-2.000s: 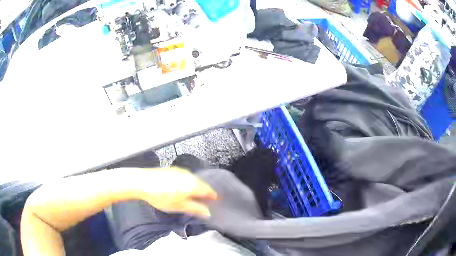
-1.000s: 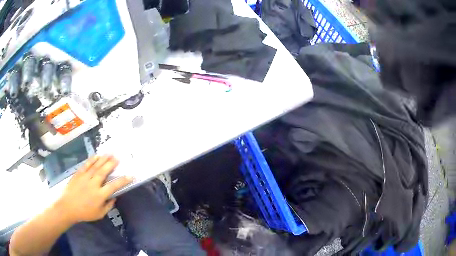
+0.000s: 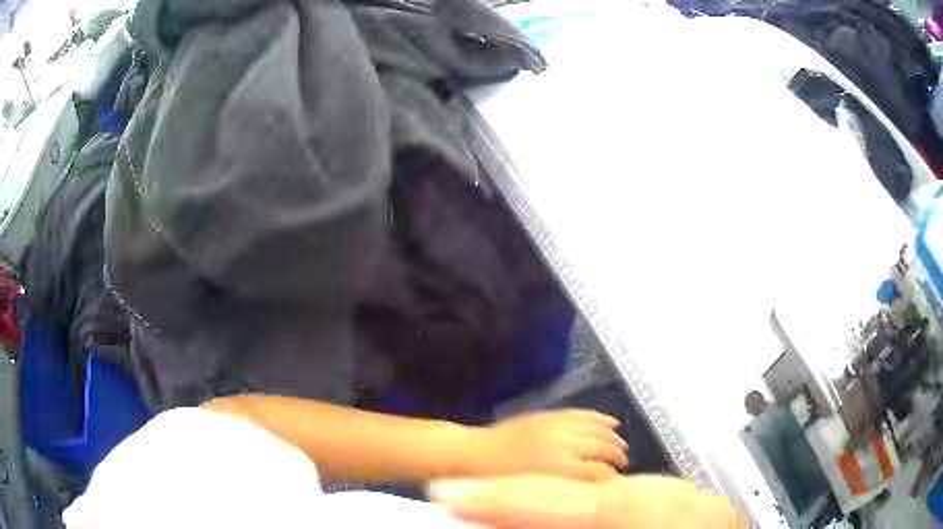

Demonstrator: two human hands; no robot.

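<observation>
A large dark grey garment [image 3: 269,155] hangs in bunched folds at the left and upper middle, with pale stitch lines along its left side. My left hand [image 3: 564,442] is low in the middle, beside the table's front edge, fingers together and curled; its palm is hidden. No cloth shows clearly in it. My right hand [image 3: 589,501] is blurred at the bottom edge and partly cut off. Its fingers point left, just below my left hand. Whether it holds anything cannot be told.
The white table [image 3: 662,196] has a ruler-marked front edge running diagonally. The sewing machine's orange label [image 3: 867,463] and a grey recessed plate [image 3: 781,460] are at lower right. A blue crate [image 3: 78,403] is at lower left. More dark cloth [image 3: 827,36] lies at the top right.
The view has swung left, so the machine is now at the lower right. The large garment heap on the left has come into view. Both hands now show low in the middle.
</observation>
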